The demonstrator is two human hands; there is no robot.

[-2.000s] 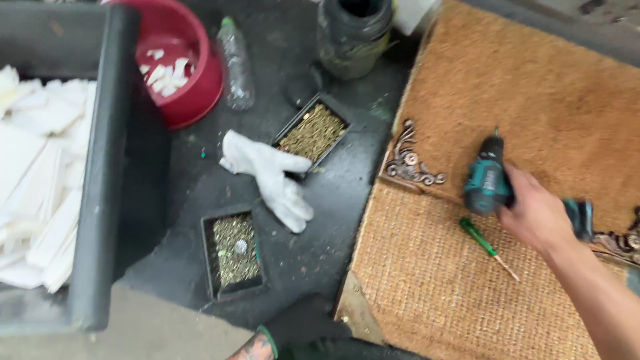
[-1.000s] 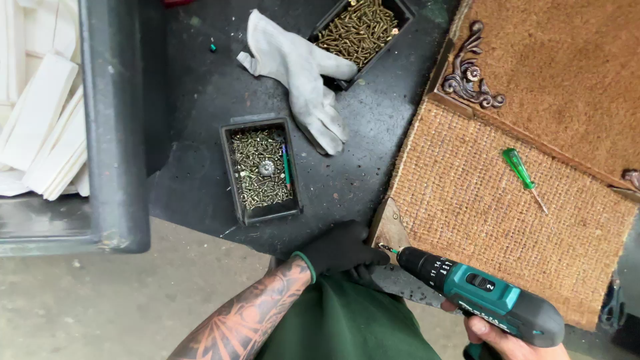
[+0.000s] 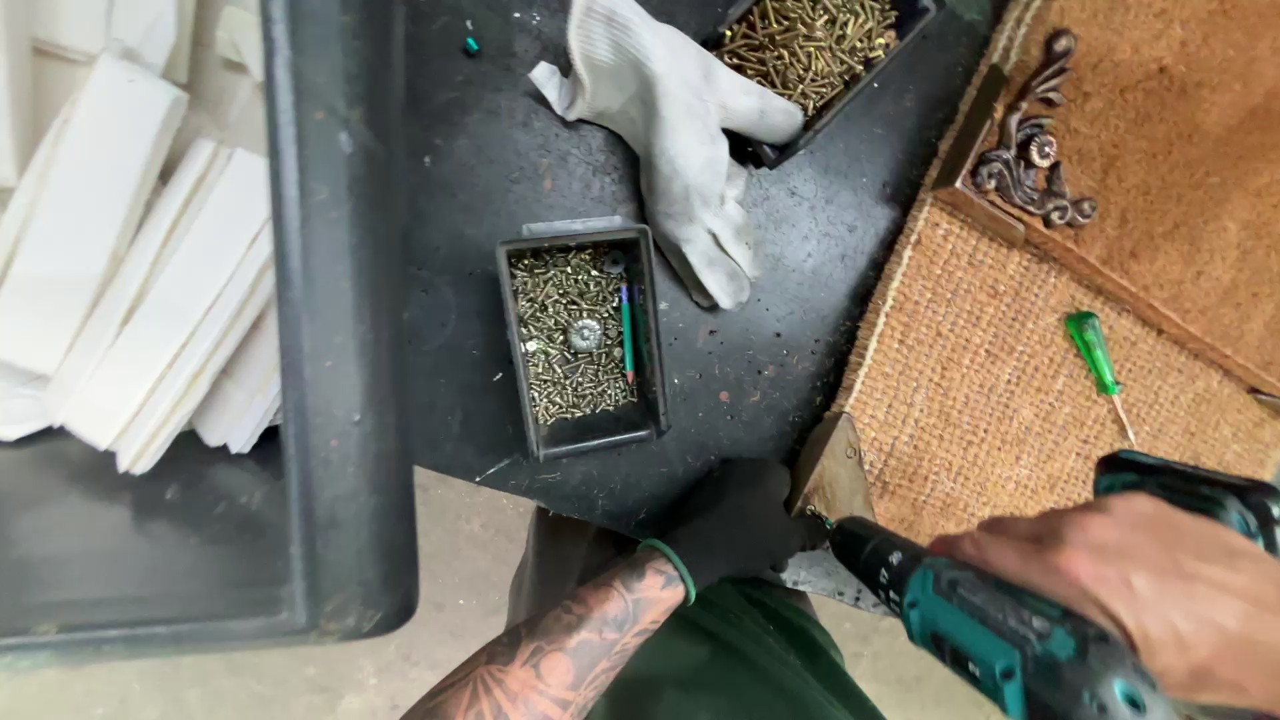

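Observation:
My right hand (image 3: 1130,590) is around a teal and black cordless drill (image 3: 985,625) at the lower right. The drill's tip points left at the end of a wooden piece (image 3: 835,470) by the coir mat's (image 3: 960,380) lower left corner. My left hand (image 3: 735,525), in a black glove with a green cuff, is at that wooden piece beside the drill tip; its fingertips are partly hidden, and its exact grip cannot be seen. A green-handled screwdriver (image 3: 1092,350) lies on the mat. An ornate metal corner piece (image 3: 1035,150) sits on the brown panel (image 3: 1180,170) above.
A black bin of small screws (image 3: 565,290), with a green pencil in it, stands on the dark tabletop (image 3: 460,300). A white glove (image 3: 670,120) rests against a second bin of longer screws (image 3: 810,50). At the left, a large dark tub (image 3: 345,350) holds white strips (image 3: 90,230).
The drill in my right hand has moved from over the brown panel to the mat's lower left corner, where my gloved left hand is. The view has moved closer.

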